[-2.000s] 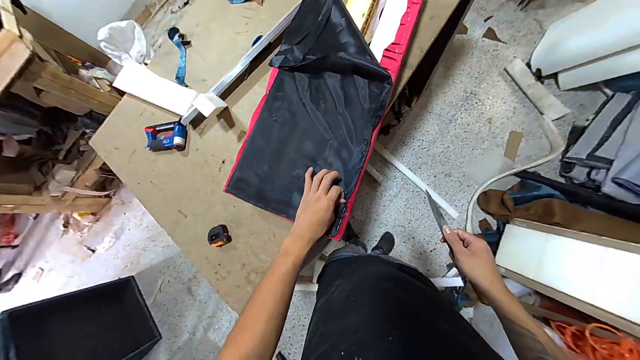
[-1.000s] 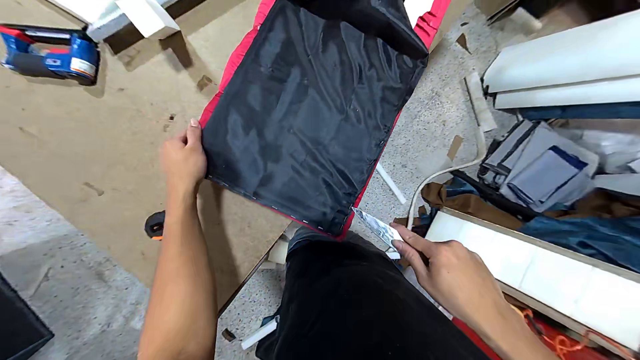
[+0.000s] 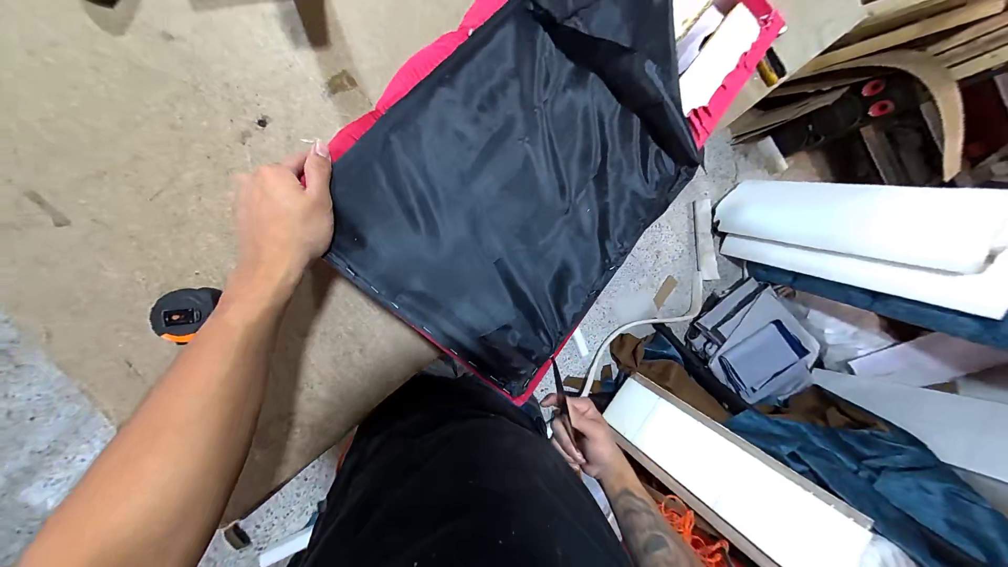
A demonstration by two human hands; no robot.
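A panel covered in black lining fabric (image 3: pixel 488 189) with a pink fabric edge (image 3: pixel 417 67) lies tilted over the corner of the workbench. Staples run along its lower edge. My left hand (image 3: pixel 287 205) grips the panel's left edge, fingers beneath and thumb at the pink border. Near the bottom corner, my right hand (image 3: pixel 583 433) holds a dark, pointed blade (image 3: pixel 559 378), its tip at the pink edge; whether this is a knife or one blade of scissors I cannot tell. At the upper right the lining is folded, with white padding (image 3: pixel 720 55) showing beside it.
A black and orange tape measure (image 3: pixel 185 315) lies on the workbench (image 3: pixel 102 197) left of my forearm. To the right are white foam rolls (image 3: pixel 858 224), folded grey fabric (image 3: pixel 760 346), blue fabric (image 3: pixel 874 465), a long white-topped box (image 3: pixel 724 472) and a pale hose (image 3: pixel 630 323) on the floor.
My left hand has gone from lying on the lining near the lower corner to gripping the left edge. My right hand has brought the blade from out over the floor to the panel's pink edge.
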